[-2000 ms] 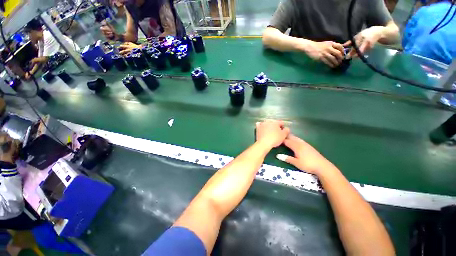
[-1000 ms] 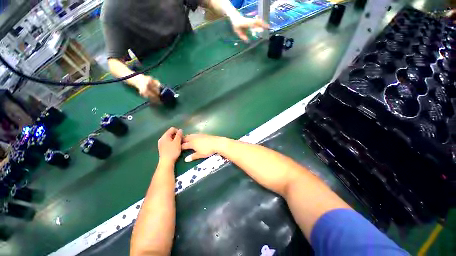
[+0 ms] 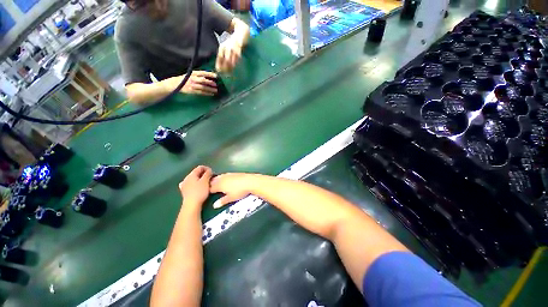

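Note:
My left hand (image 3: 196, 184) rests at the near side of the green conveyor belt (image 3: 264, 135), its fingers curled. My right hand (image 3: 233, 187) lies beside it over the belt's near edge, fingertips touching the left hand, thumb apart. No object shows in either hand; the space between the touching fingers is hidden. Partly assembled black units stand or lie on the belt to the left: one beyond my hands (image 3: 170, 139), one further left (image 3: 110, 175) and one nearer (image 3: 89, 204), each with a silvery top and loose wire.
A tall stack of shiny black blister trays (image 3: 444, 126) stands at right. A spotted white rail (image 3: 231, 217) edges the belt before the dark worktop (image 3: 270, 264). A worker opposite holds a black unit (image 3: 221, 85). A black cable (image 3: 195, 51) hangs across the upper left. Lit units (image 3: 36, 174) cluster far left.
The view has swung right since the oldest frame, bringing the tray stack in. The worker opposite now has both hands at a unit. My hands remain together at the belt's near edge.

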